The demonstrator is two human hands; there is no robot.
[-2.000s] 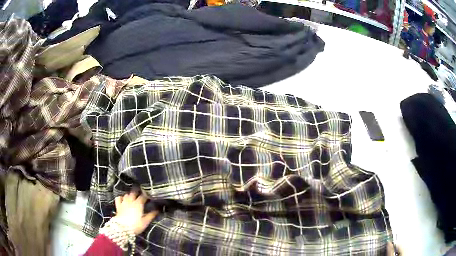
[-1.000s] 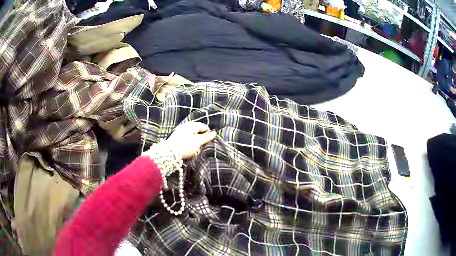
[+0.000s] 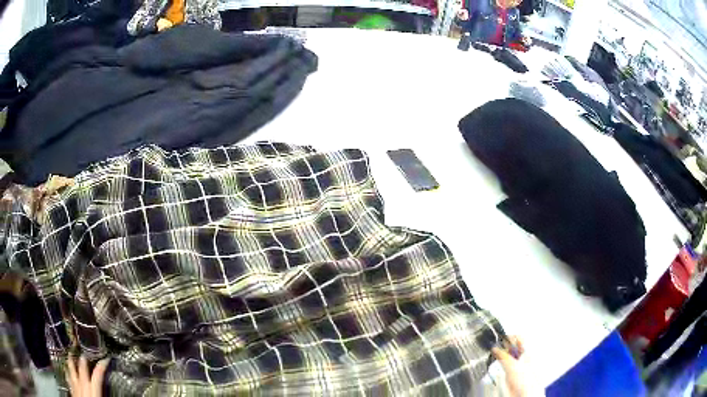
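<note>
A black plaid garment (image 3: 294, 271) with white and yellowish check lines lies spread and wrinkled on the white table (image 3: 403, 85). My left hand (image 3: 87, 377) is at the bottom left edge of the picture, partly cut off, with its fingers on the near edge of the plaid cloth; its grip is not clear. My right hand (image 3: 508, 364) is at the garment's lower right corner, also cut off below, with the corner pinched between its fingers. No tool can be made out in either hand.
A large dark garment pile (image 3: 155, 85) lies beyond the plaid. A phone (image 3: 414, 170) lies right of it, and a folded black garment (image 3: 566, 194) farther right. Brown plaid cloth (image 3: 17, 203) is at the left edge. A blue bin (image 3: 601, 371) is bottom right. A person (image 3: 496, 22) is at the back.
The view has turned to the right. My left hand has left the middle of the garment and is at its near left edge. My right hand has come into view at the right corner.
</note>
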